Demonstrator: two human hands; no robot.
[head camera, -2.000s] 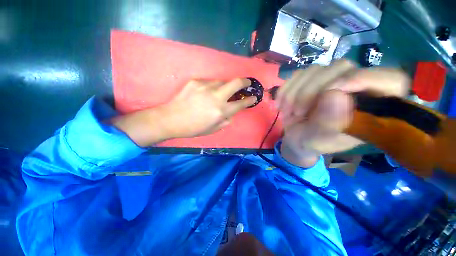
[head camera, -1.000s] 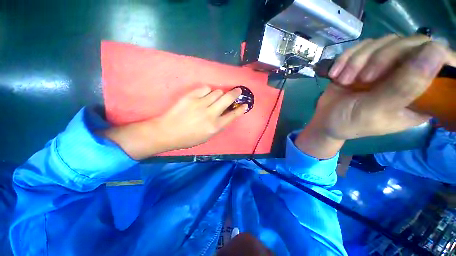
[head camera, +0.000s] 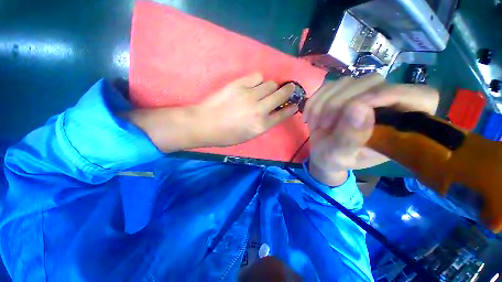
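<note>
The round black assembly (head camera: 298, 95) lies on the salmon-red mat (head camera: 176, 60), near its right edge. My left hand (head camera: 242, 113) holds it with thumb and fingers from the left. My right hand (head camera: 352, 118) is closed around the electric screwdriver (head camera: 429, 146), whose orange body points to the lower right. The front end of the screwdriver is at the right side of the assembly. The bit is hidden by my fingers, and I cannot tell whether it touches a screw. No screw can be made out.
The silver-grey screw feeder (head camera: 369, 41) stands behind my right hand. A black part (head camera: 417, 73) stands right of it. A red bin (head camera: 466, 109) is at the right. The black power cord (head camera: 352, 216) crosses my lap. More small black parts are at the far right.
My right hand has brought the screwdriver from the feeder outlet leftward to the assembly. My left hand still holds the assembly. The camera view has shifted and turned.
</note>
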